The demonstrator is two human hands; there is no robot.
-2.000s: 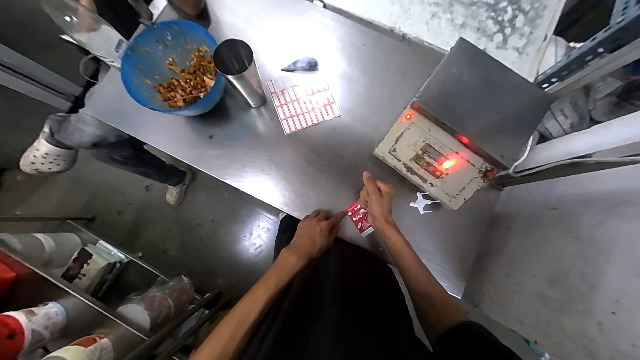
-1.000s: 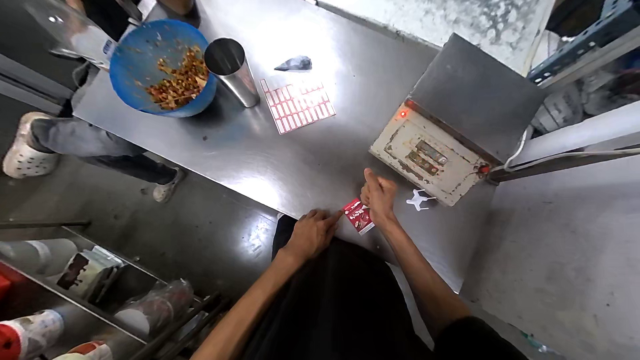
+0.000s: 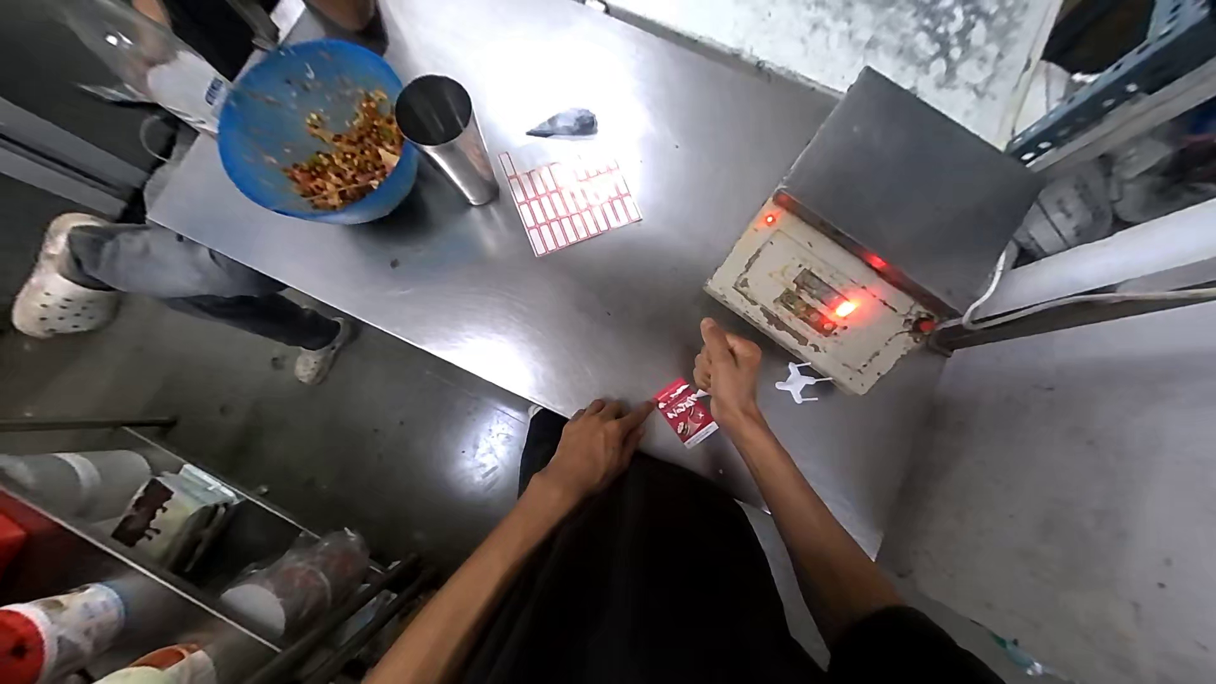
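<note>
A small red and white printed card or packet (image 3: 686,414) lies on the steel table near its front edge. The fingertips of my left hand (image 3: 598,439) touch or almost touch its left corner, with the palm down on the table edge. At its right side is my right hand (image 3: 729,369), fingers curled and thumb up; a small white tip shows between this hand and the card, but what the hand holds is too small to make out. Right of that hand lies a white four-armed plastic piece (image 3: 800,382), beside a worn cream-coloured machine (image 3: 760,275) with red lights.
On the steel table (image 3: 456,304) stand a blue bowl (image 3: 256,142) of chopped food and a steel tumbler (image 3: 475,171). A sheet of red-bordered labels (image 3: 570,204) lies near a dark piping-type cone (image 3: 570,123). A person's legs (image 3: 190,271) are at the left, above a shelf of wrapped rolls.
Both hands stay in nearly the same place at the card. The red light on the machine's middle is lit, off one second ago, and lit two seconds ago.
</note>
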